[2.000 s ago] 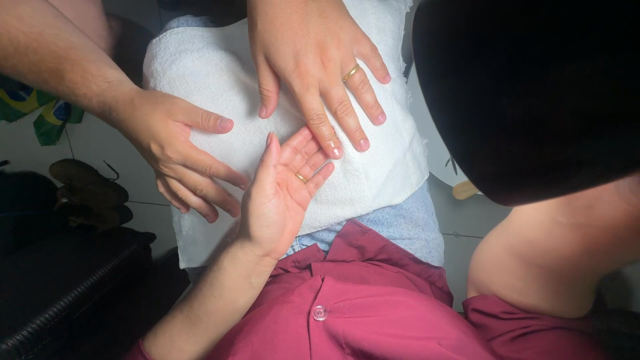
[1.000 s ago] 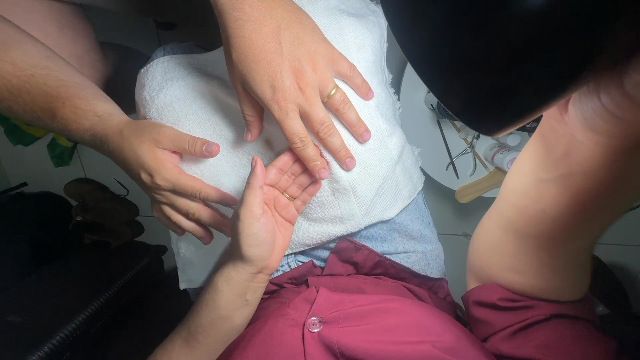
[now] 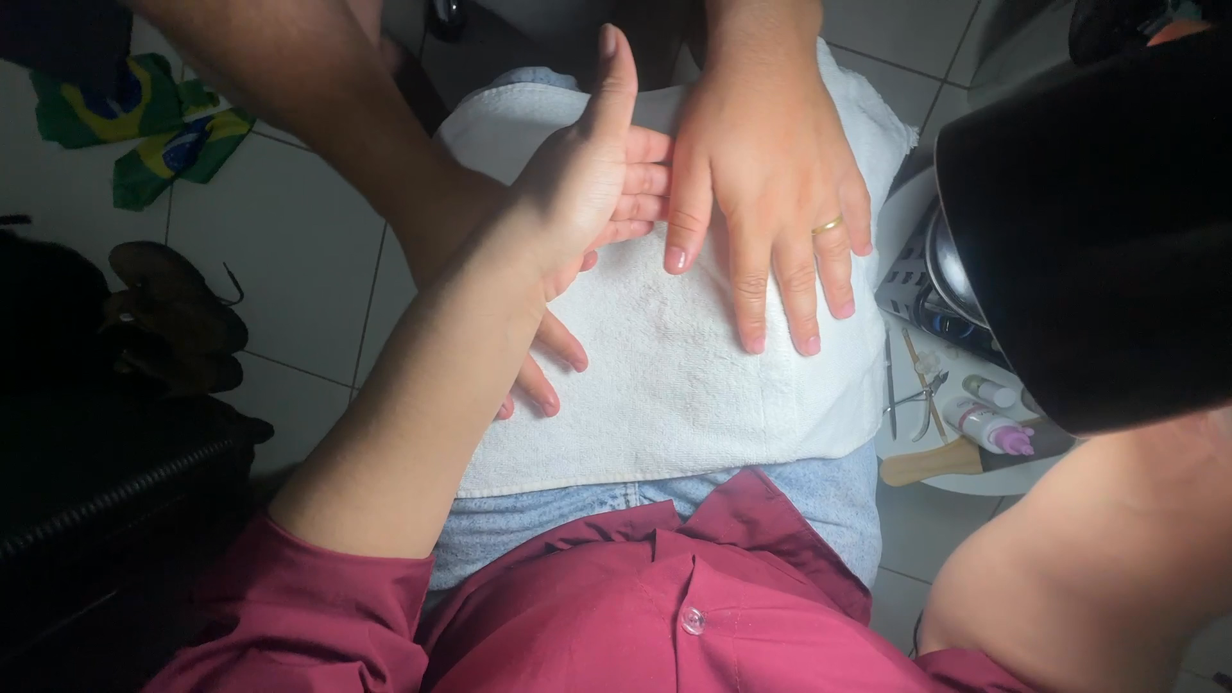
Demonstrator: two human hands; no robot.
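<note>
My left hand [image 3: 587, 183] reaches over the white terry towel [image 3: 635, 404] with its palm toward the right and thumb raised. Its fingertips touch or lie close beside the thumb side of another person's hand [image 3: 770, 192], which rests palm down with a gold ring on one finger. That person's other hand [image 3: 553, 366] lies partly hidden under my wrist and forearm, only fingers showing. The towel covers a lap in light blue denim [image 3: 539, 529]. My right hand is hidden behind a large black lamp-like shade [image 3: 1097, 231]; only my bent right arm shows.
Right of the towel, a round white table [image 3: 962, 478] bears cuticle nippers [image 3: 927, 393], a small bottle with a lilac cap [image 3: 991, 426] and a wooden-handled file or paddle [image 3: 929, 462]. A black padded seat [image 3: 115, 481] stands left. Green and yellow flag-patterned cloth [image 3: 183, 144] lies upper left.
My left hand has moved up, from beneath the other person's fingertips to beside the thumb, and my forearm now crosses over their other hand. More of the side table shows.
</note>
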